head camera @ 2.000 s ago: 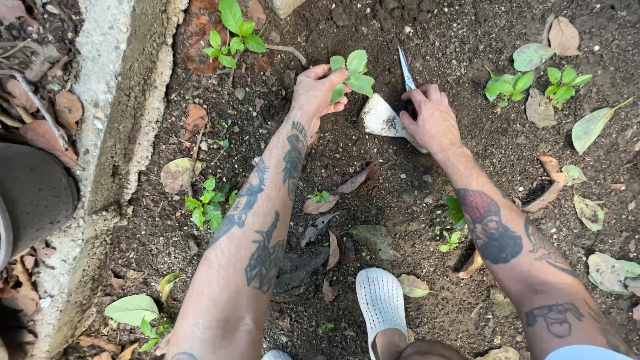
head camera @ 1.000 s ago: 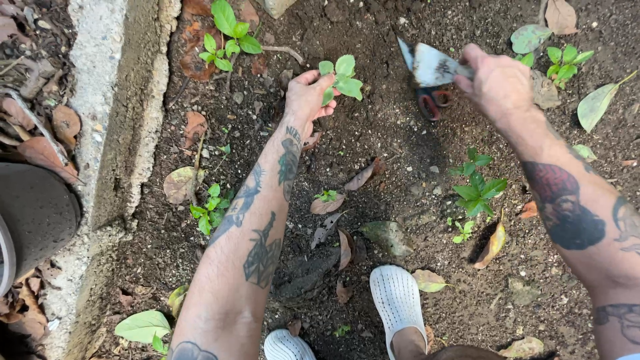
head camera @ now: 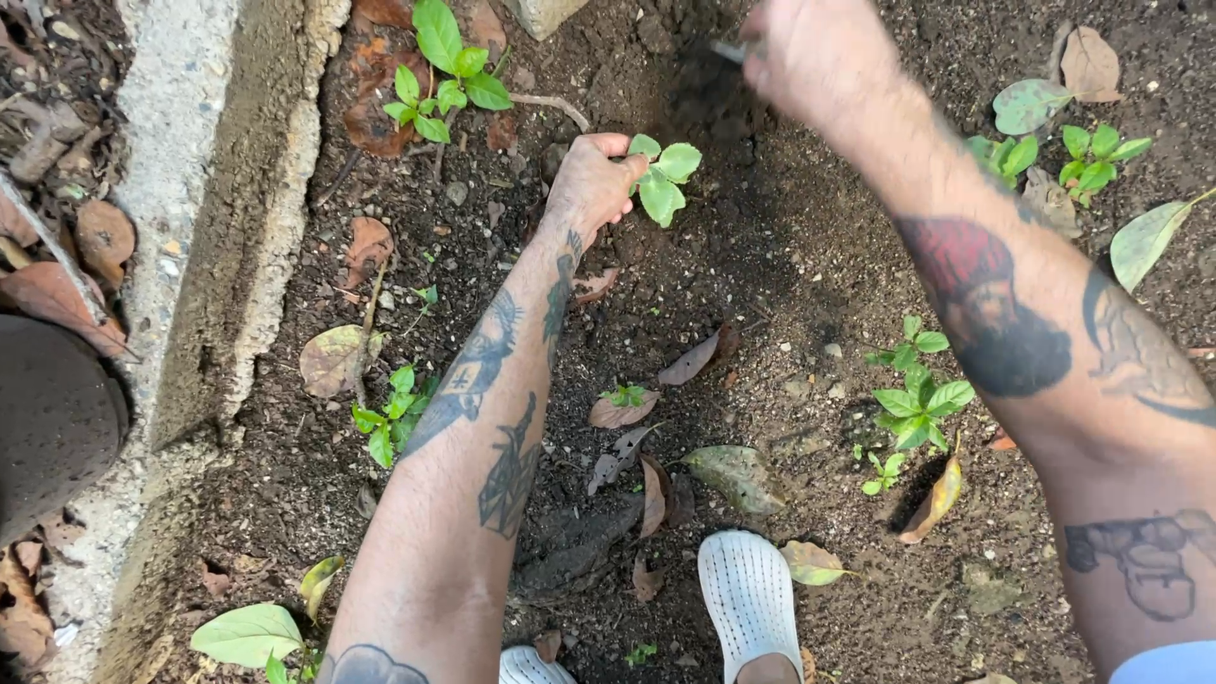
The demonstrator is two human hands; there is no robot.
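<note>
Between the fingers of my left hand [head camera: 594, 185] is a small green leafy cutting [head camera: 667, 180], held just above the soil. My right hand [head camera: 812, 47], blurred at the top edge, is closed around a tool whose metal part [head camera: 730, 51] shows only as a short piece at the fingers. The rest of that tool is hidden or out of view. Dark, loosened soil [head camera: 712, 100] lies beside and below the tool, to the upper right of the cutting.
A rough concrete curb [head camera: 180, 190] runs down the left, with a dark pot [head camera: 52, 427] beyond it. Small seedlings [head camera: 917, 404] and dry leaves dot the soil. A stone [head camera: 546, 11] sits at the top. White perforated shoes [head camera: 748, 594] stand at the bottom.
My right hand has moved up and left from its place one second ago. The scissors with dark and red handles seen on the soil then are no longer visible. My left hand still holds the cutting.
</note>
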